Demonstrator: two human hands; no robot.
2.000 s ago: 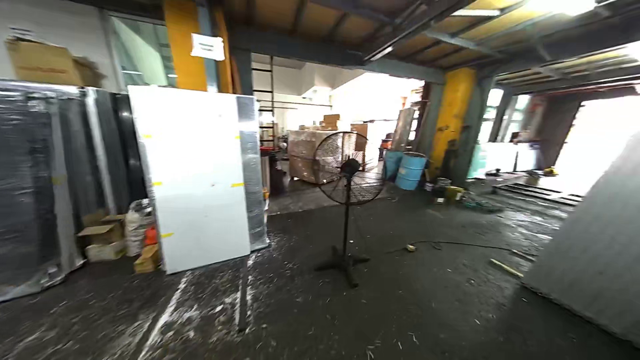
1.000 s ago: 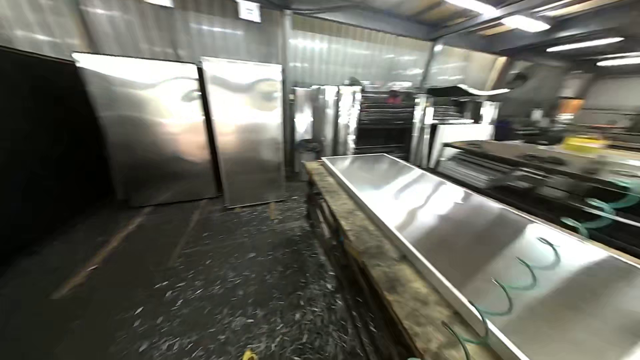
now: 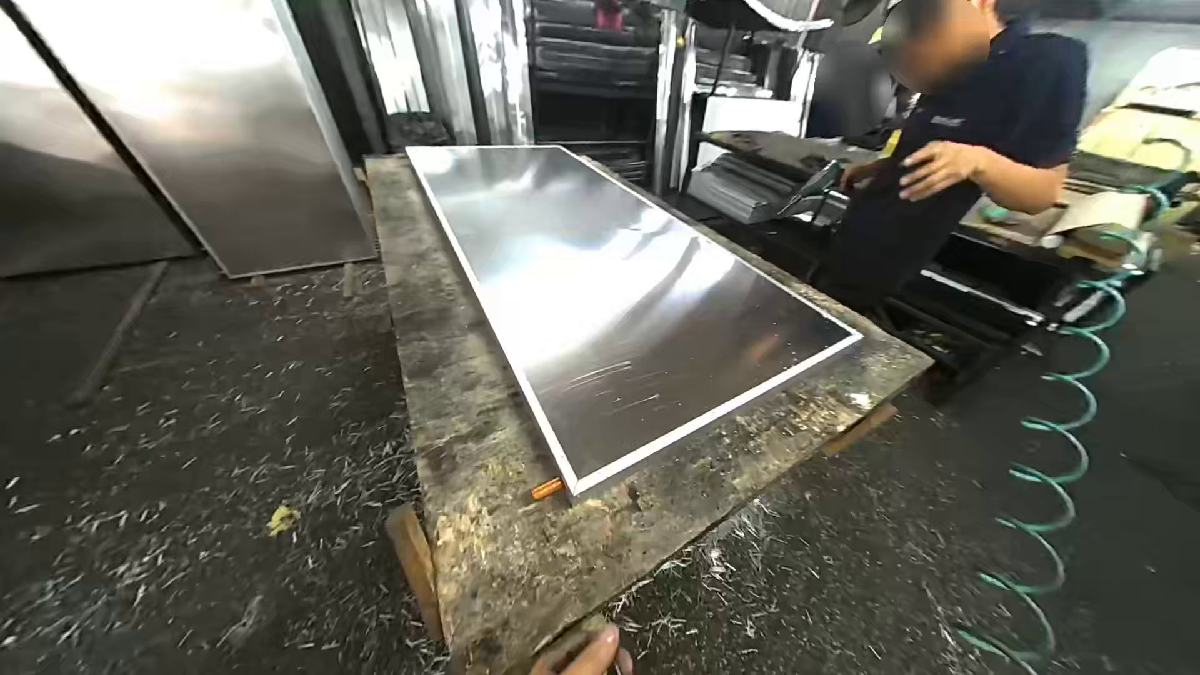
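A large metal-faced panel [image 3: 637,281] with a white edge frame lies flat on a worn workbench top [image 3: 525,562]. By the panel's near corner sits a small orange cylindrical object [image 3: 547,488]. At the bottom edge of the view, only the fingers of one of my hands [image 3: 583,654] show, beside the near edge of the bench; which hand it is cannot be told for certain, nor whether it holds anything. The other hand is out of view.
A co-worker [image 3: 956,141] in dark clothes stands beyond the bench at right. A coiled green air hose [image 3: 1078,441] hangs at right. Tall metal panels [image 3: 225,122] lean at left. Shavings and a yellow scrap [image 3: 282,519] lie on the floor [image 3: 281,450].
The view has swung from a standing fan and leaning white panels to the workbench, and has come closer to its near end. A co-worker and fingers of my hand now show.
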